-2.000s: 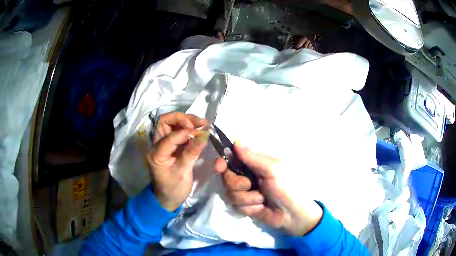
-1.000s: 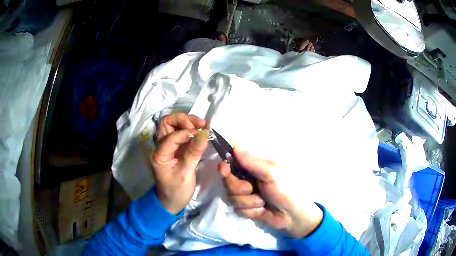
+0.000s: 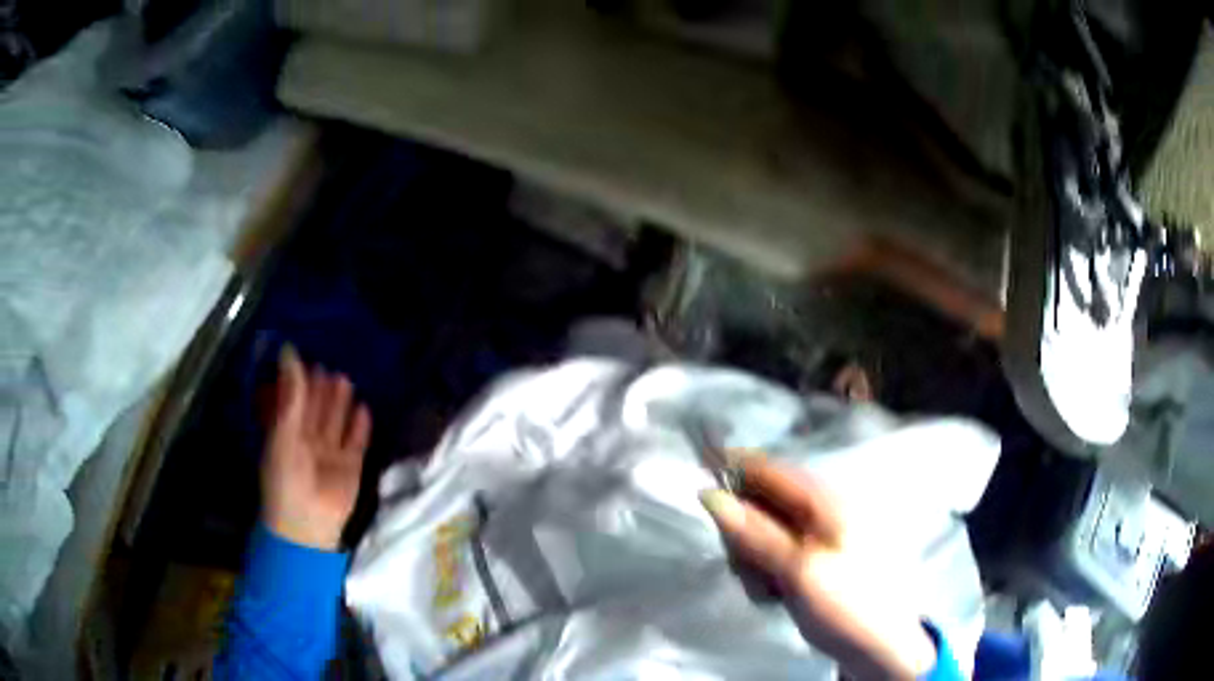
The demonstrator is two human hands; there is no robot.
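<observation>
The white garment [image 3: 586, 492] lies in a heap across the lap, with yellow print and a dark line on its left part. My left hand [image 3: 316, 446] is off the cloth to the left, fingers spread, over a dark area, holding nothing. My right hand [image 3: 786, 532] is above the right part of the garment, closed on the dark snips [image 3: 720, 462]. The blades point up and left; most of the handle is hidden in the hand. The picture is blurred.
A pale bulky heap [image 3: 107, 266] lies at the far left. A pale table edge [image 3: 599, 160] crosses the top. The white machine part [image 3: 1085, 319] is at the upper right. A blue crate [image 3: 1001, 655] and a white box-like part [image 3: 1118, 539] show at the lower right.
My left hand has let go of the garment edge and moved left and opened. My right hand has moved right with the snips. The view has tilted up, so the cloth sits lower.
</observation>
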